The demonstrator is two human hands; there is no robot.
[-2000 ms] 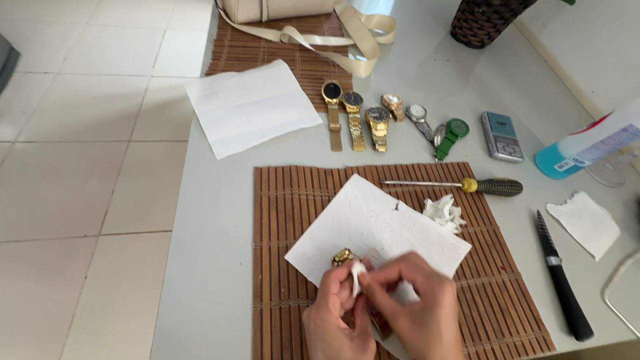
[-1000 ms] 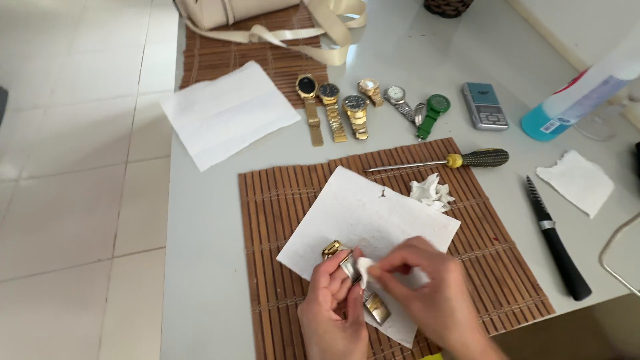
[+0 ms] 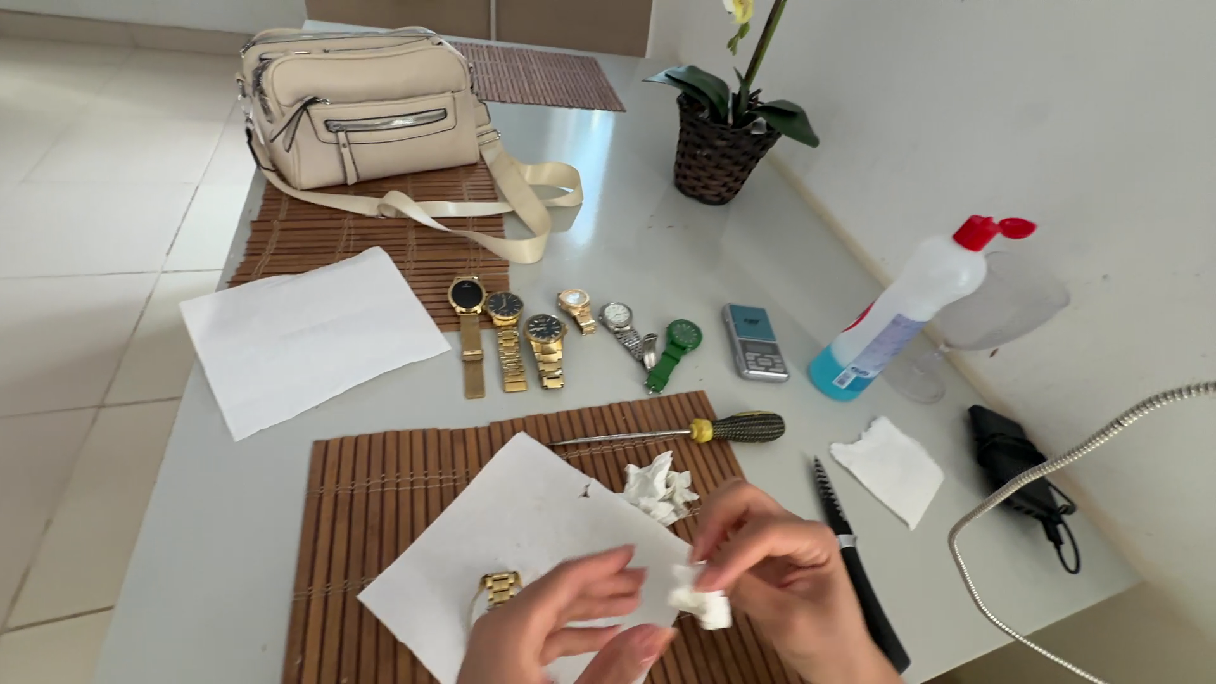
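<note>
My right hand (image 3: pixel 779 570) pinches a small piece of white tissue (image 3: pixel 700 598) over the right corner of a white paper sheet (image 3: pixel 522 513). My left hand (image 3: pixel 570 627) is held with its fingers apart, nothing seen between them. Just behind it, partly hidden by it, a gold metal watch bracelet (image 3: pixel 500 587) rests on the sheet. The sheet lies on a brown bamboo placemat (image 3: pixel 351 503). Crumpled tissue (image 3: pixel 659 487) sits by the sheet's right edge, and a screwdriver with a black and yellow handle (image 3: pixel 750 427) lies across the mat's back part.
Several watches (image 3: pixel 545 342) lie in a row behind the mat, near a pocket scale (image 3: pixel 755 342). To the right are a bottle of blue liquid (image 3: pixel 883 313), a knife (image 3: pixel 860 579), torn paper (image 3: pixel 888 470) and a metal hose (image 3: pixel 959 541). A beige bag (image 3: pixel 380 123) stands at the back left.
My left hand has let go of the gold watch, which it held one second ago. My right hand has moved away from the watch to the right with the tissue. The view has tilted up.
</note>
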